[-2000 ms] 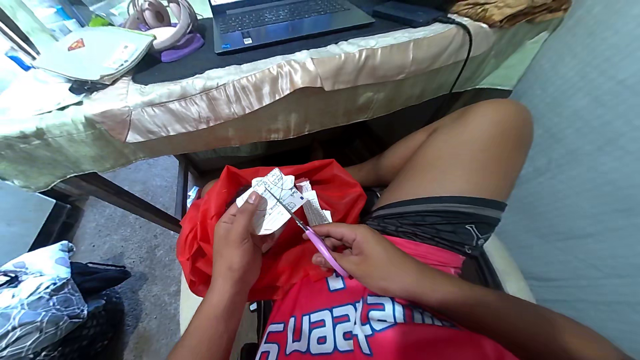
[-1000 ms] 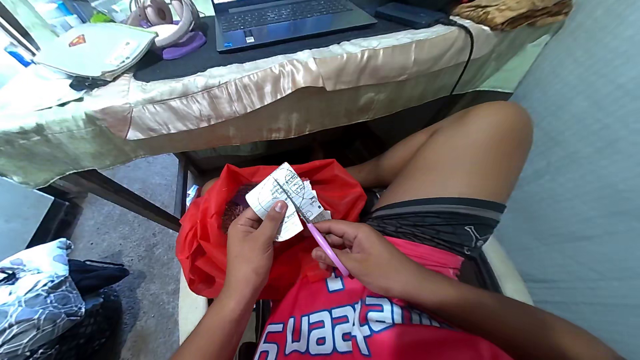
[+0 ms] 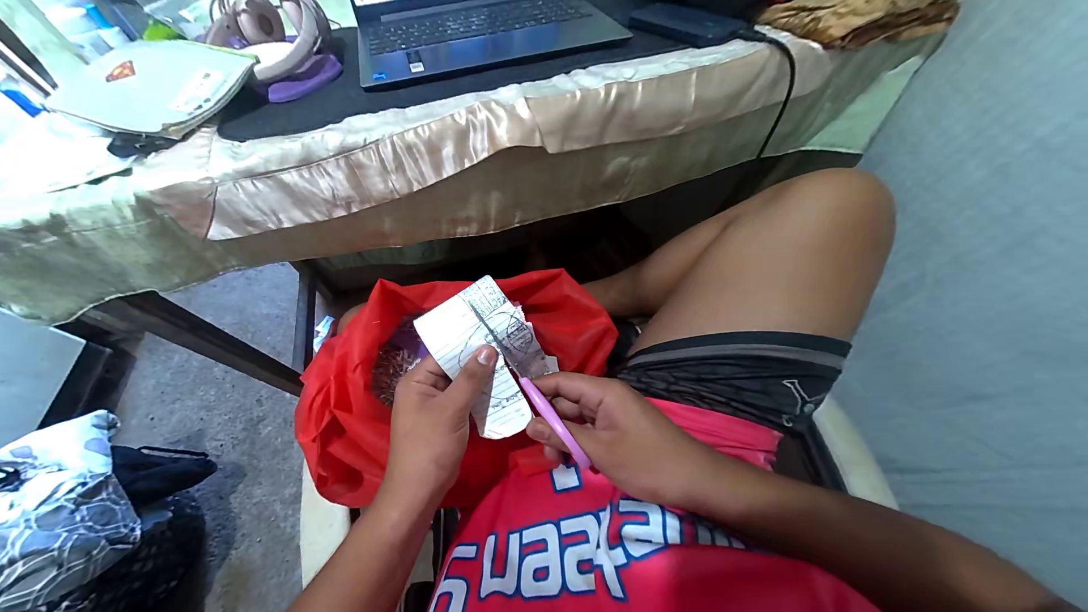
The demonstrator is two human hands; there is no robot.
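Note:
My left hand [image 3: 438, 416] holds a piece of white paper [image 3: 455, 327] that bears print, handwriting and a round stamp, with the thumb on top. In my right hand [image 3: 595, 425] is a pair of scissors with pink handles [image 3: 554, 421]; the metal blades lie across the paper, pointing up and left. How far apart the blades stand is hard to tell. Beneath the paper, in my lap, a red fabric bag [image 3: 340, 425] has its mouth open. Thin shredded strips [image 3: 398, 365] show inside it, partly hidden by the paper and my left hand.
Ahead is a table with a satin cloth [image 3: 476, 127], bearing a laptop [image 3: 484, 38], headphones [image 3: 293, 47], a pale flat case [image 3: 153, 85] and a dark box [image 3: 688, 24] with a black cable. Patterned fabric [image 3: 59, 501] lies at lower left. A grey-blue curtain [image 3: 994, 255] hangs at right.
The paper in my left hand has turned and shifted relative to the scissors. My right hand stays in nearly the same place, still on the scissors.

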